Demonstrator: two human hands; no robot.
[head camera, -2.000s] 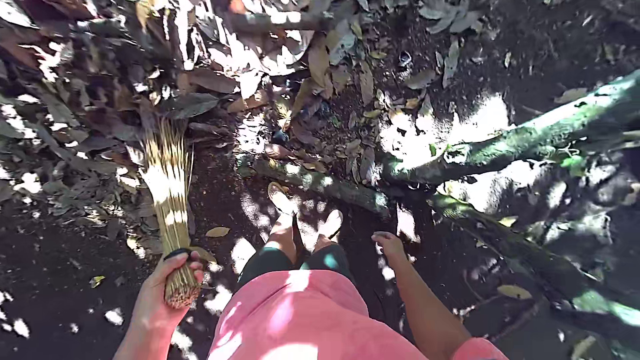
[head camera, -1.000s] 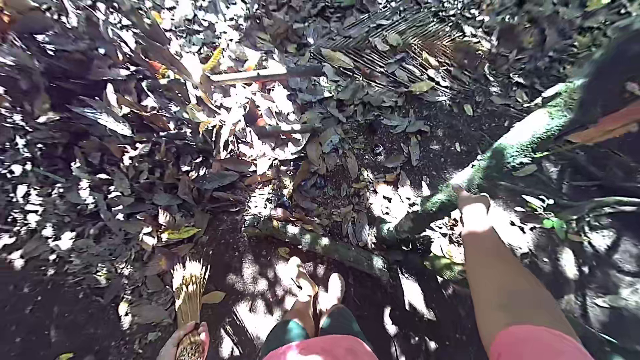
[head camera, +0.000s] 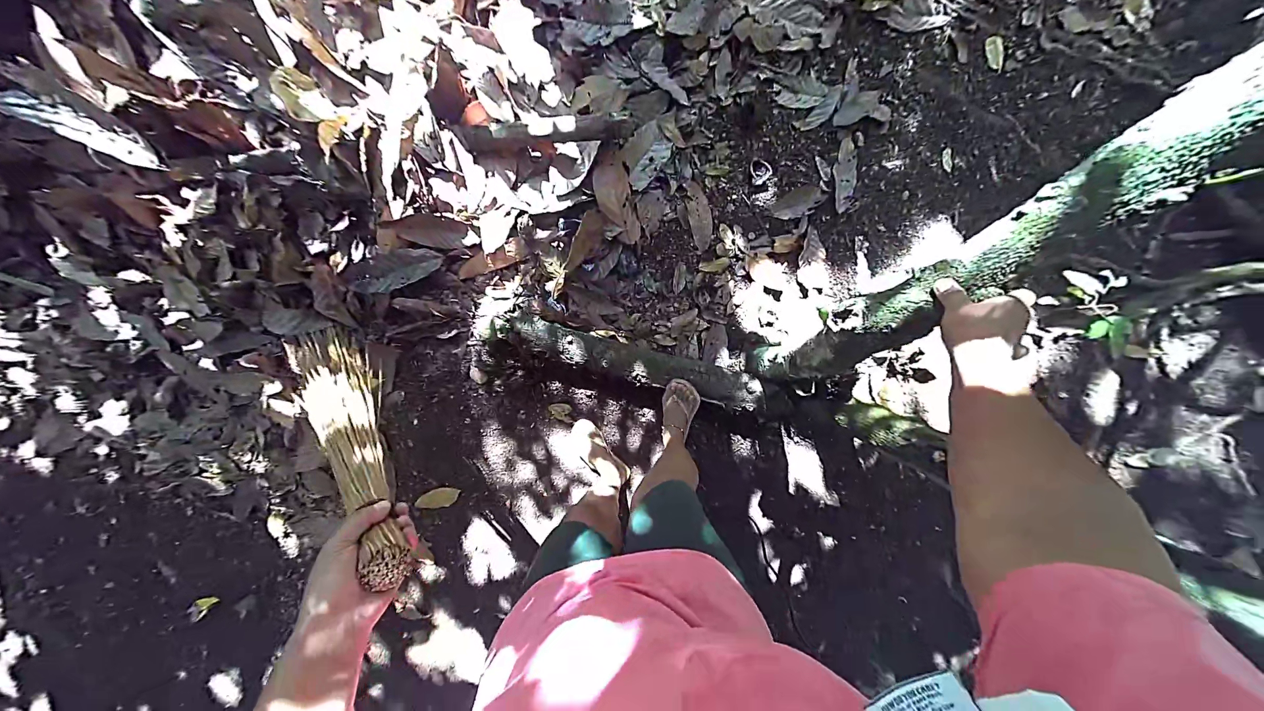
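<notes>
My left hand (head camera: 380, 543) is closed around the bound butt end of a stick hand broom (head camera: 346, 425), at the lower left. The broom's bristles fan out upward and touch the edge of the dry leaf litter (head camera: 395, 267). On the right, my right arm reaches forward, and my right hand (head camera: 987, 321) rests against a mossy, sloping tree trunk or thick branch (head camera: 1076, 217). Its fingers are partly hidden, and I see no loose thing in it.
A low log (head camera: 632, 360) lies across the ground just ahead of my sandalled feet (head camera: 679, 405). Dark bare soil (head camera: 118, 592) spreads at the lower left. A small green plant (head camera: 1111, 326) and more branches stand right of my right hand.
Two seconds ago my right hand hung beside my body; it has since reached forward to the mossy trunk. One foot has stepped nearer the low log. The broom stays in my left hand.
</notes>
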